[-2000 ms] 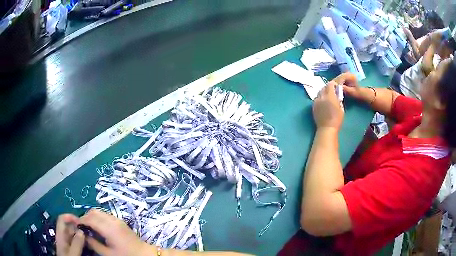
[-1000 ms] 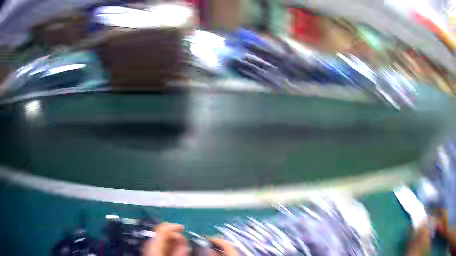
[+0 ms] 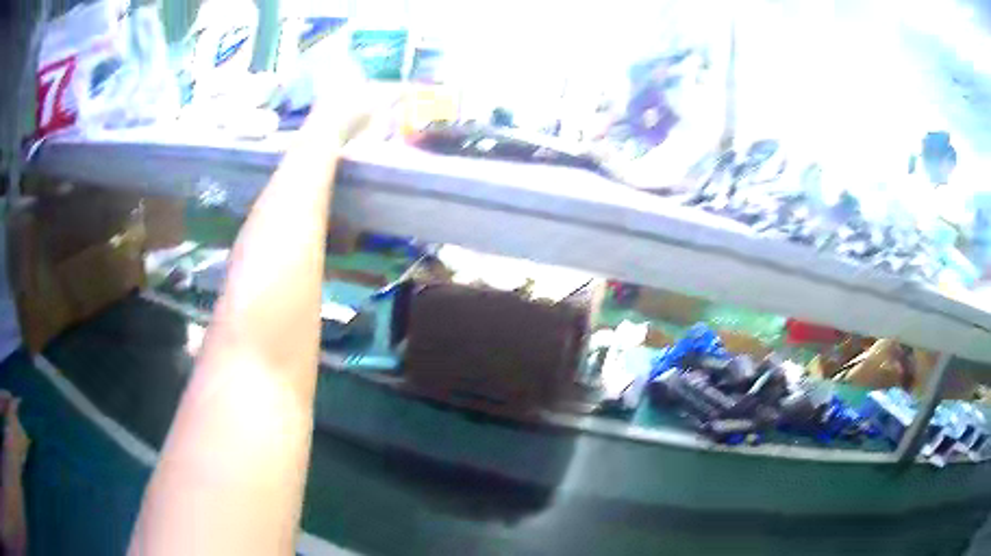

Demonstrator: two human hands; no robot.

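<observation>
My left arm reaches up from the bottom edge to the raised shelf (image 3: pixel 478 201). My left hand (image 3: pixel 350 100) is at the shelf's top, beyond its front edge, washed out by glare. Its fingers and anything in them cannot be made out. Pale and yellowish items lie near it, too bright to name. A dark long item (image 3: pixel 505 143) lies on the shelf right of the hand. My right hand is not in view.
A brown carton (image 3: pixel 484 345) and a heap of dark and blue pieces (image 3: pixel 739 391) stand across the green belt (image 3: pixel 652 494), below the shelf. Many small grey pieces lie on the shelf at right. A red sign with a 7 (image 3: pixel 57 96) hangs upper left. Part of an arm shows at the left edge.
The view has swung up and left to the shelf. My left hand has gone from the dark cable pile up to the shelf. The straps, cables and my right hand have left the view.
</observation>
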